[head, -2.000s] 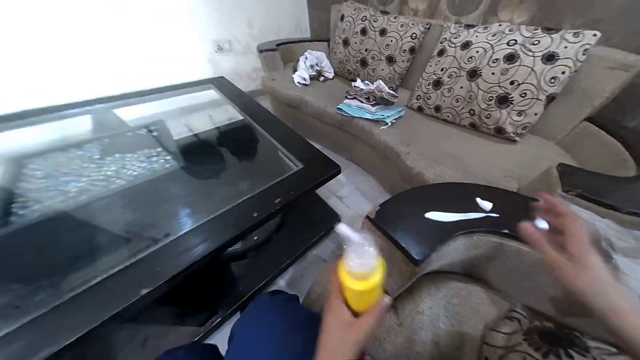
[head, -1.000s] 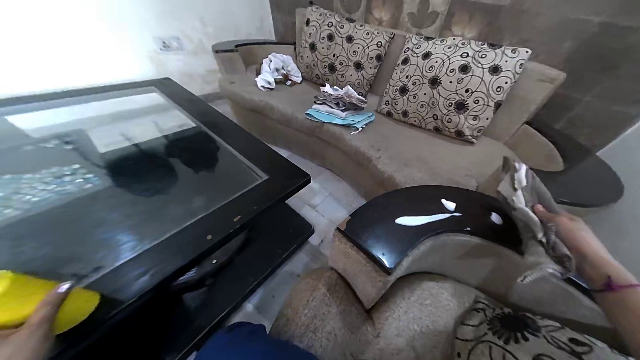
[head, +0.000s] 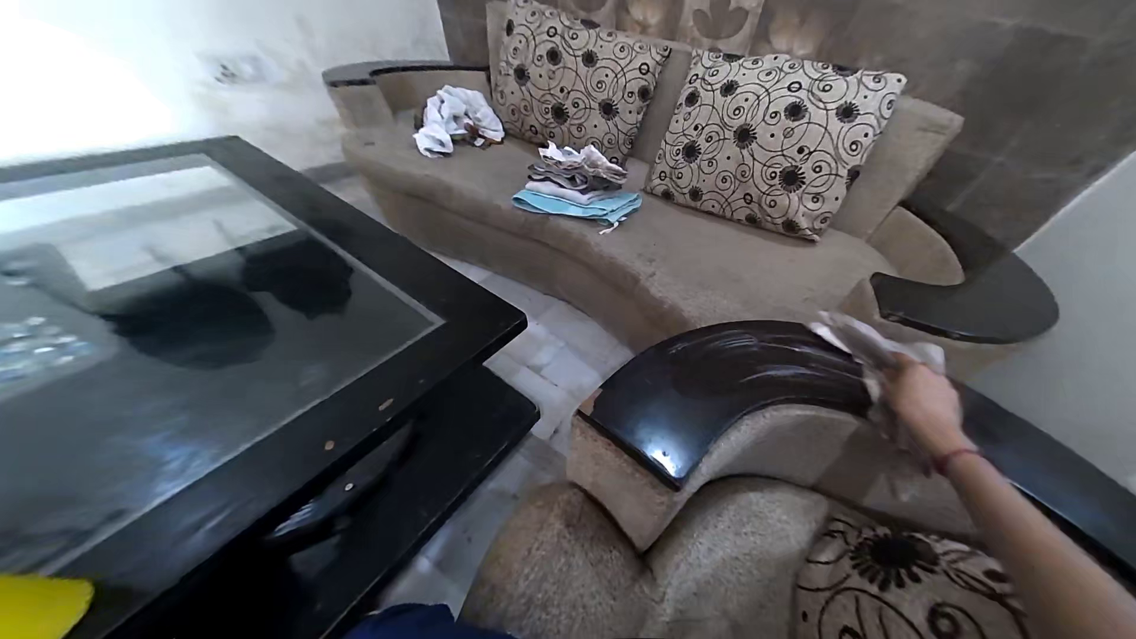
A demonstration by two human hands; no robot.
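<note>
My right hand (head: 923,404) presses a crumpled, pale cloth (head: 874,355) on the dark, glossy top of the sofa's armrest (head: 674,382). Whitish streaks curve over that top, to the left of the cloth. At the bottom left corner, part of a yellow object (head: 40,605) shows over the edge of the black table. My left hand is out of the picture.
The black glass-topped table (head: 479,311) fills the left side. Across the tiled floor, a long beige sofa (head: 701,266) holds patterned cushions (head: 772,142), folded cloths (head: 581,200) and a white crumpled cloth (head: 457,115). Another patterned cushion (head: 887,586) lies below the armrest.
The white blobs of liquid on the armrest are now smeared into streaks. My right hand, empty at first, took up the cloth and has brought it onto the armrest. My left hand has left the view.
</note>
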